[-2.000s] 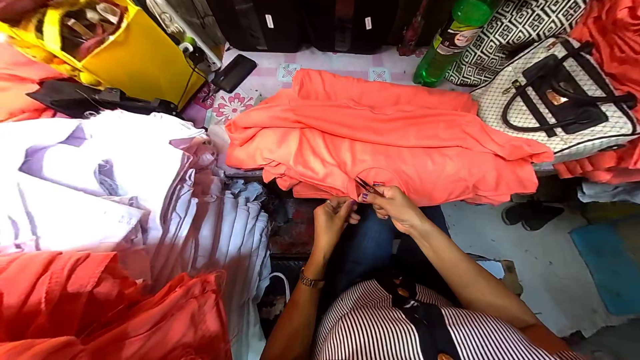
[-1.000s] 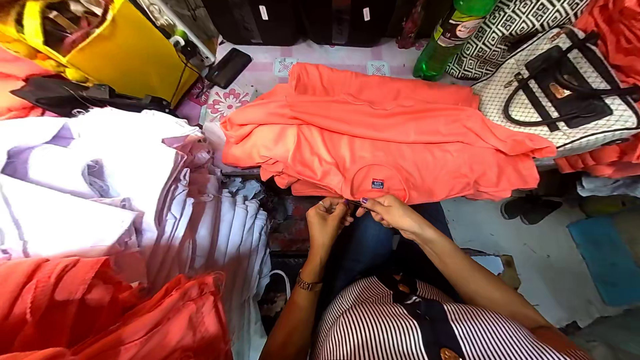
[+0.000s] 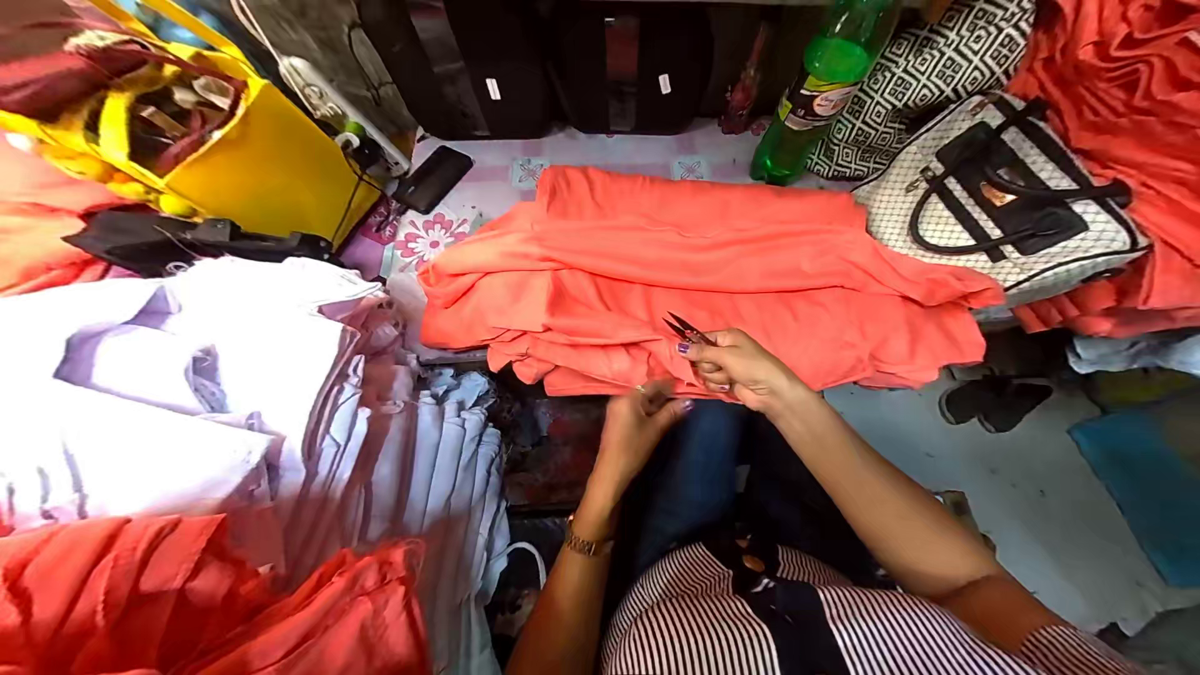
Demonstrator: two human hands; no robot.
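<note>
A pile of coral-coloured garments [image 3: 712, 244] lies across the table before me. My right hand [image 3: 741, 368] is closed around small dark thread snips [image 3: 687, 328], whose two pointed blades stick out up and to the left over the cloth. Close to its left, at the front edge of the pile, is my left hand [image 3: 642, 427], slightly blurred, with a watch on the wrist. Its fingertips are near the cloth edge; whether they pinch cloth or thread is unclear.
White folded garments [image 3: 169, 384] are stacked at left, with red cloth [image 3: 206, 600] below. A yellow bag [image 3: 253, 159], black phone [image 3: 434, 179], green bottle [image 3: 816, 94] and checked handbag [image 3: 1003, 187] stand or lie around the pile.
The snips' blades show again above my right hand; one second ago they were not visible. The neckline with its label, seen then, no longer shows. My hands have moved slightly apart.
</note>
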